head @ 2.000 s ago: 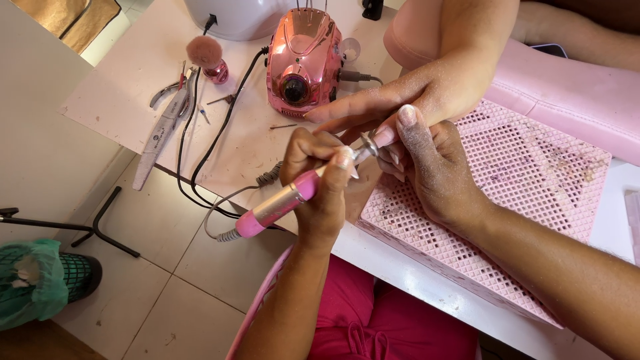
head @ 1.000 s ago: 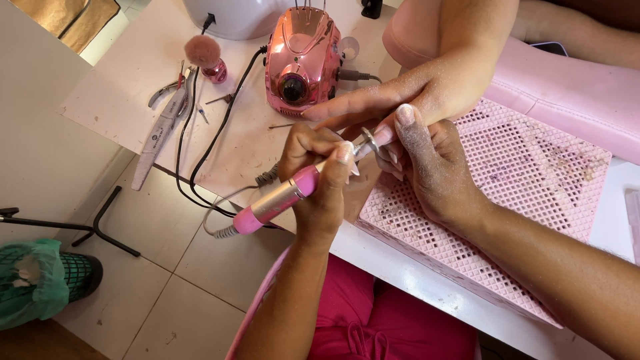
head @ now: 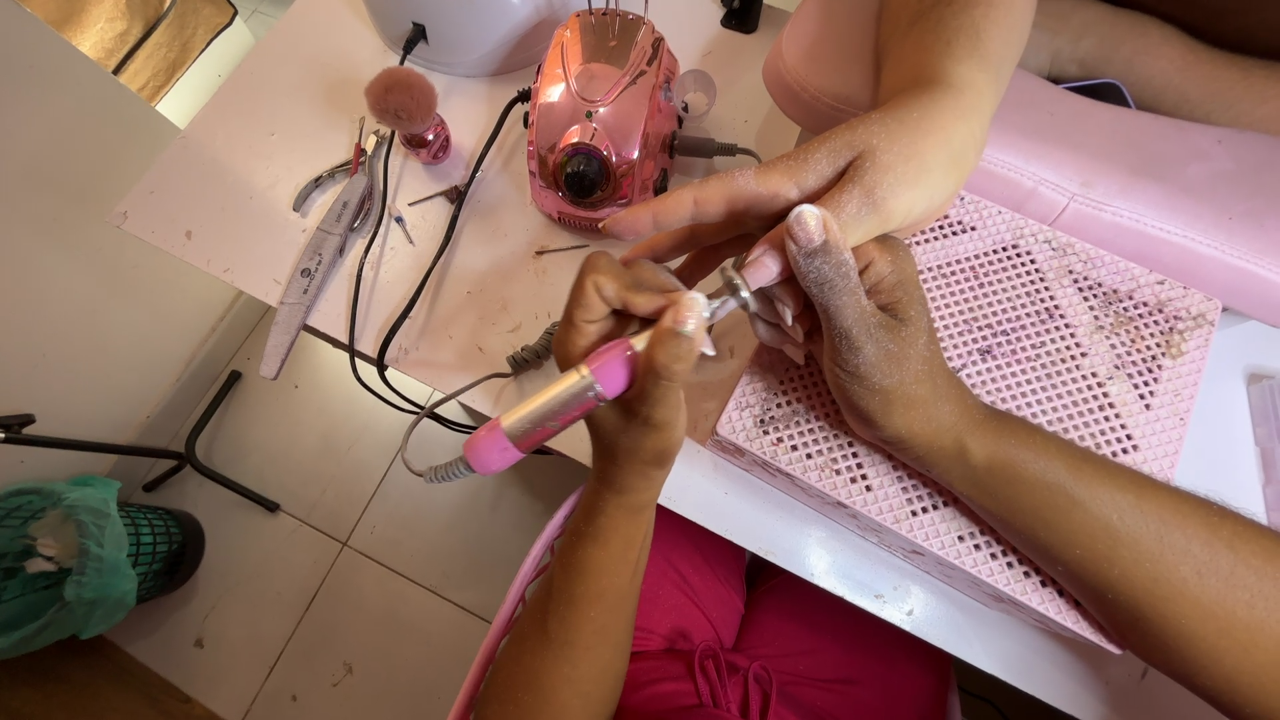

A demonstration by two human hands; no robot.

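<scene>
My left hand (head: 635, 365) grips a pink and gold electric nail drill handpiece (head: 550, 407) like a pen. Its metal bit end (head: 732, 290) lies at a fingernail of another person's hand (head: 830, 180), which reaches in from the top right. With thumb and fingers, my right hand (head: 870, 320) holds that finger near its tip; pale dust coats my thumb. Beneath my right hand is a pink perforated dust collector (head: 1060, 340) with dust and bits on its grille. A coiled grey cord (head: 447, 470) runs from the rear of the handpiece.
A shiny pink drill control unit (head: 600, 120) stands at the back of the table. To its left lie a nail file (head: 315, 265), metal nippers (head: 325, 185), a fluffy brush (head: 402, 98) and black cables. A pink padded armrest (head: 1130, 180) is at right, a lined wastebasket (head: 160, 550) at lower left.
</scene>
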